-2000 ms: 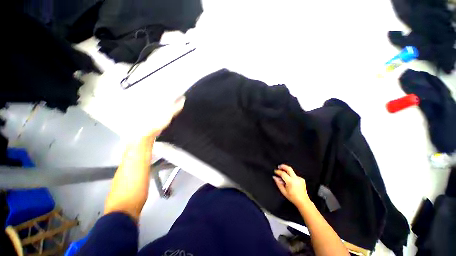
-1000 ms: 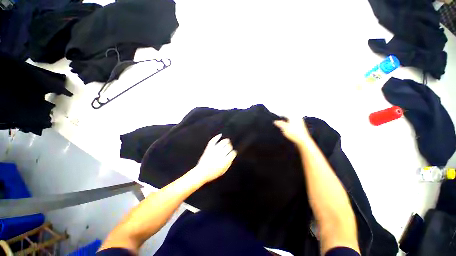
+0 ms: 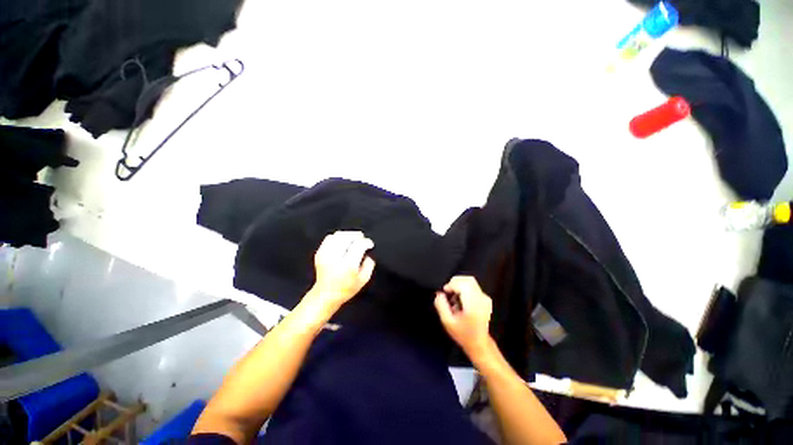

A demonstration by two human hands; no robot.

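A black jacket [image 3: 565,261] lies spread before me at the table's near edge. One sleeve points left, and the pale zipper line and a grey-white care label [image 3: 549,325] show on the right part. My left hand [image 3: 343,265] has its fingers closed on the cloth of the left part. My right hand [image 3: 465,311] pinches the cloth just right of it, with its fingers curled. Whether a small tool is hidden in the fingers I cannot tell.
A black hanger [image 3: 180,122] and dark garments [image 3: 148,43] lie upper left. A red thread cone [image 3: 660,117], blue bottle [image 3: 648,26], yellow-capped bottle [image 3: 755,215] and dark garments are right. A tan strip [image 3: 595,392] lies under the jacket; blue bins [image 3: 61,406] stand lower left.
My right hand has moved from the jacket's top edge down toward me; my left hand has shifted slightly left. The right part of the jacket now lies open, showing the label.
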